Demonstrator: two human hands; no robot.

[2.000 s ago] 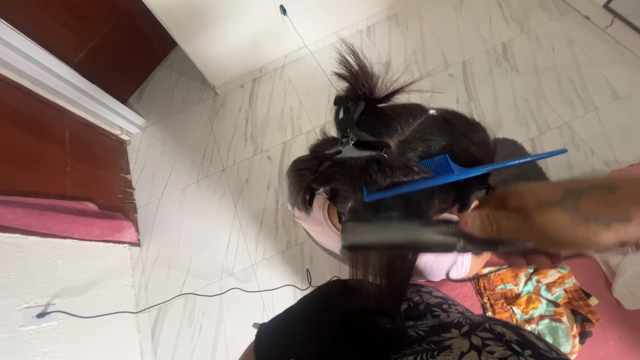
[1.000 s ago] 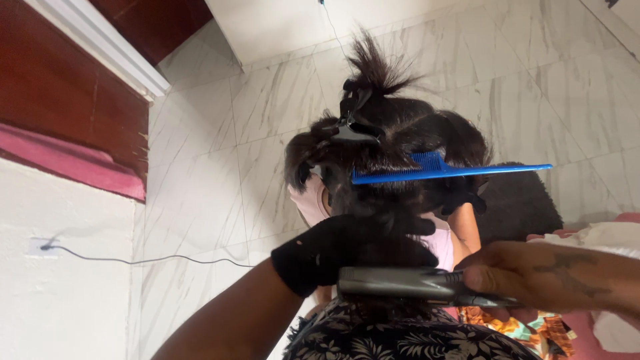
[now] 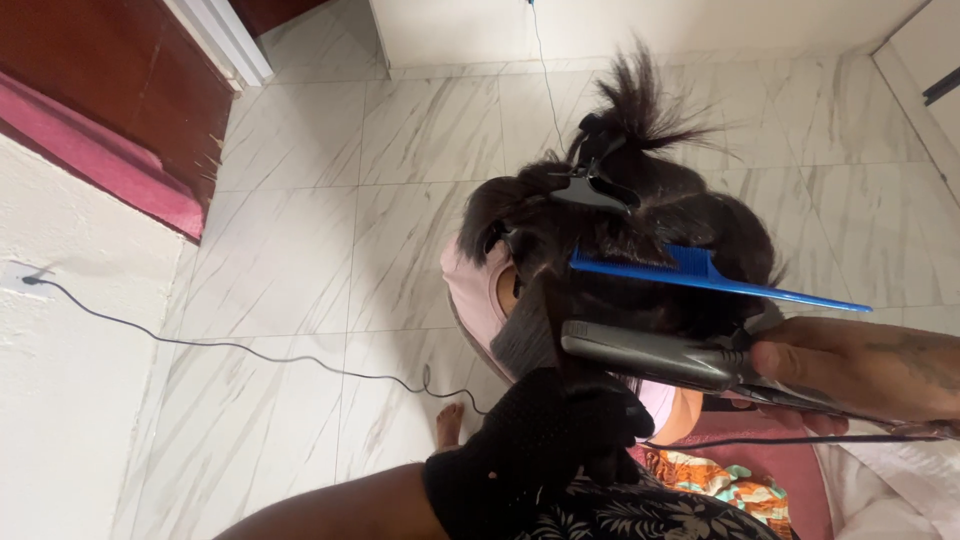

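Note:
A seated person's dark hair (image 3: 667, 217) is parted, with black claw clips (image 3: 592, 193) holding sections up. A blue rat-tail comb (image 3: 697, 271) is stuck in the hair, its tail pointing right. My right hand (image 3: 832, 367) grips a dark flat iron (image 3: 652, 352), whose plates lie at the lower section of hair. My left hand (image 3: 547, 442), in a black glove, is just below the flat iron, its fingers closed around the end of a hair section (image 3: 529, 330). Some of the left fingers are hidden.
A black cord (image 3: 262, 358) runs from a wall outlet across the marble-look tile floor (image 3: 277, 247). A bare foot (image 3: 450, 421) stands near it. Orange patterned cloth (image 3: 724, 480) lies on a pink seat (image 3: 810, 480) at lower right. A pink towel (image 3: 97, 150) hangs at left.
Two seconds ago my gloved left hand was not visible; one second ago it was at the hair above the flat iron, and now it is below it. The comb stays in the hair.

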